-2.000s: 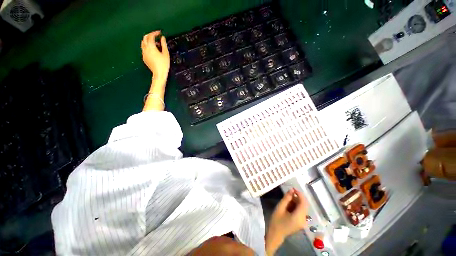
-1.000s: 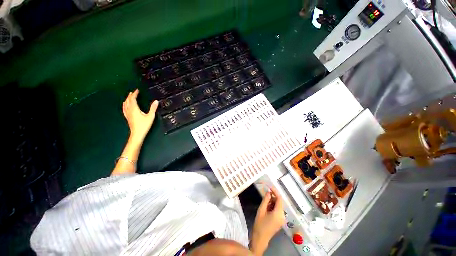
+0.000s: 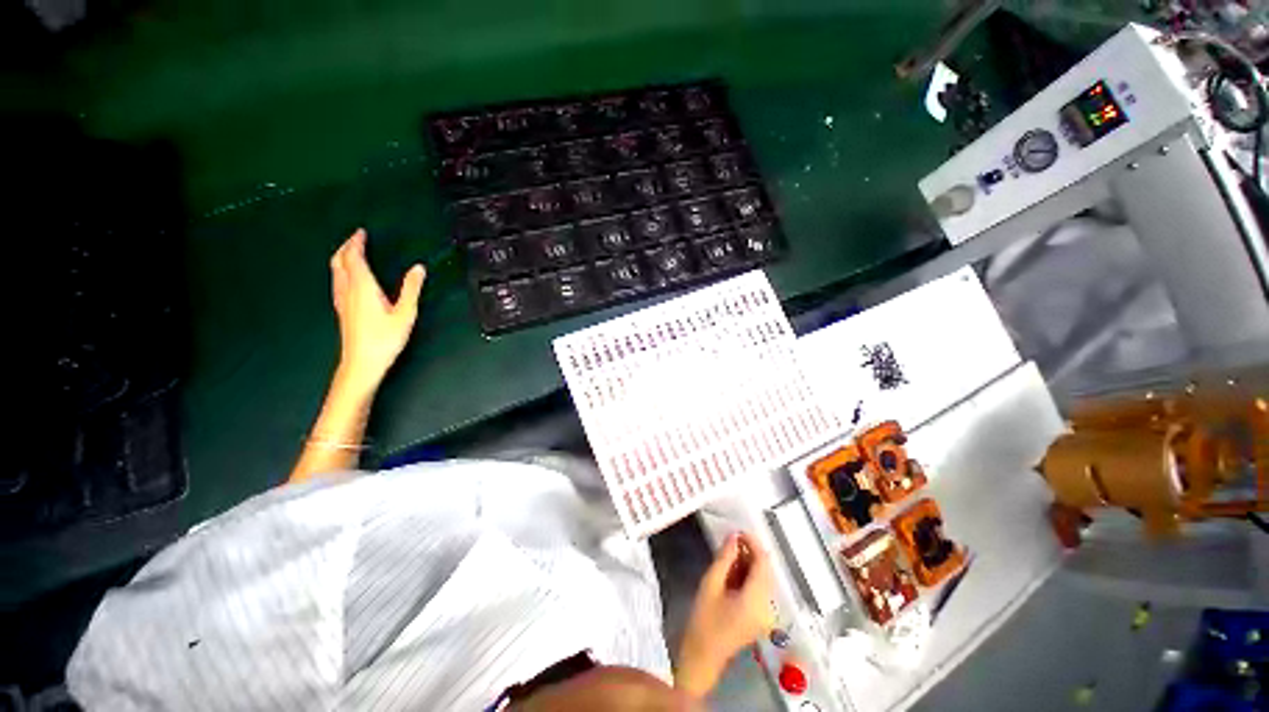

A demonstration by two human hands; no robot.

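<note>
My left hand (image 3: 373, 317) is over the green bench, left of the black blister tray, with fingers apart and nothing in it. The blister tray (image 3: 599, 198) has rows of pockets with small round components. My right hand (image 3: 727, 601) is at the machine's front edge, below the white parts tray, fingers curled. A dark reddish-brown spot shows between its thumb and fingers; whether it is a held part or shadow is unclear. The white parts tray (image 3: 678, 397) holds rows of tiny reddish slivers, with gaps in the middle rows. Orange-brown fixture nests (image 3: 923, 540) sit right of my right hand.
A gold press head (image 3: 1120, 470) is right of the nests. A black pile of loose parts (image 3: 882, 365) lies above them. A red button (image 3: 792, 677) and whitish clump (image 3: 859, 651) are near my right hand. The controller box (image 3: 1037, 139) is at upper right; dark trays (image 3: 91, 320) are at left.
The camera view has shifted. My left hand has moved from the blister tray's upper left corner down and away from its left side, and its fingers have spread. My right hand stays by the machine's front edge.
</note>
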